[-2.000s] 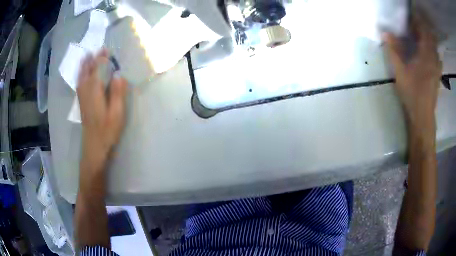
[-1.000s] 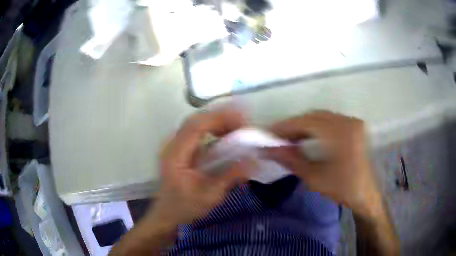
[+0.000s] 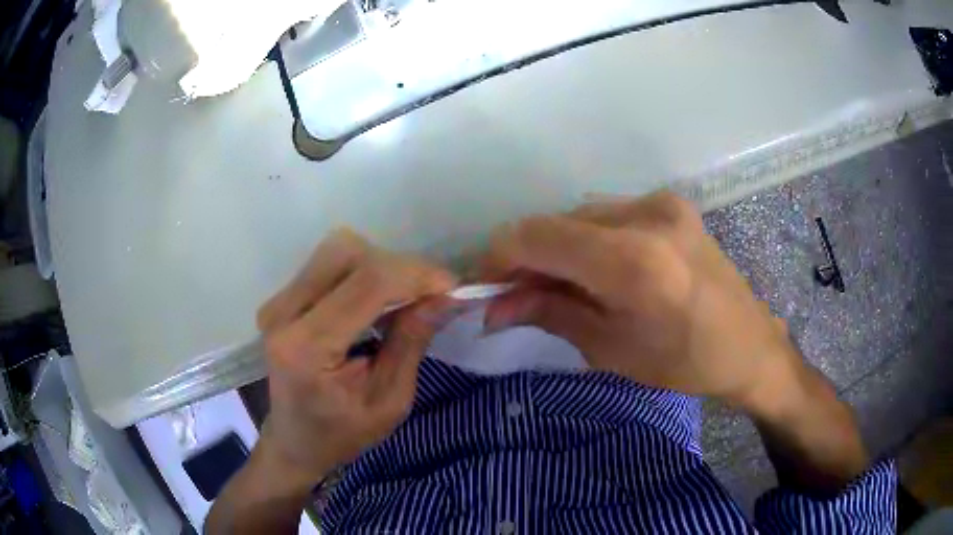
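Note:
A small white cut piece [image 3: 504, 348] is held between both hands over the lap, at the table's front edge. Its upper edge shows as a thin white ridge between the fingertips, and the rest hangs below. My left hand [image 3: 350, 340] pinches its left end between thumb and fingers. My right hand [image 3: 627, 298] pinches its right side. The fingers hide much of the piece. A small dark thing shows within my left hand, too unclear to name.
The pale table [image 3: 209, 240] has a rounded front edge. The machine bed [image 3: 418, 78] is at the top. White pieces [image 3: 235, 47] lie at upper left. A bin with white scraps [image 3: 84, 449] and a dark rectangle, possibly a phone [image 3: 216, 464], are at lower left.
Two seconds ago the hands were apart on the table. They came together over the lap with the white piece, and now pinch its edge. The view has shifted, so the machine bed sits higher.

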